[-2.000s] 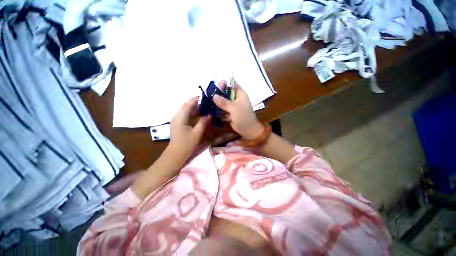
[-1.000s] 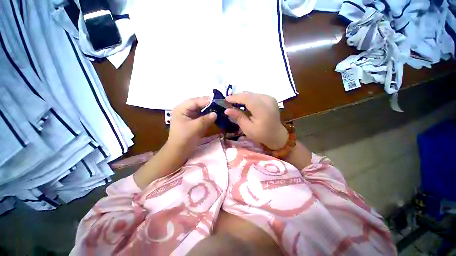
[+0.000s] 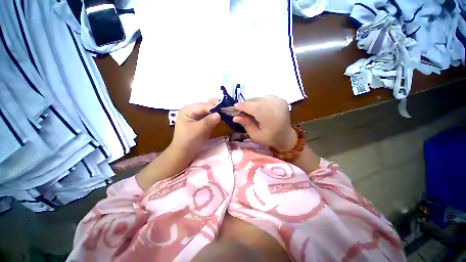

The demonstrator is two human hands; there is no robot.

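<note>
A white garment (image 3: 214, 56) with thin navy piping on its right edge lies flat on the table in front of me. A small folded navy piece (image 3: 226, 106), perhaps the collar or placket, is at its near edge, between my hands. My left hand (image 3: 194, 125) pinches its left side between thumb and fingers. My right hand (image 3: 266, 120) is closed at its right side, with a small dark, thin object at the fingertips, perhaps the snips, mostly hidden by the fingers.
A stack of white garments with navy lines (image 3: 61, 102) lies at left. A black phone (image 3: 106, 23) lies beside it. A bundle of white strips (image 3: 383, 61) with a printed tag and a crumpled white heap (image 3: 434, 36) are at right. A blue bin (image 3: 447, 169) stands beyond the table edge.
The view has shifted, so the table things appear further right and higher than two seconds ago. My right hand has turned inward over the navy piece. Since one second ago, little has moved.
</note>
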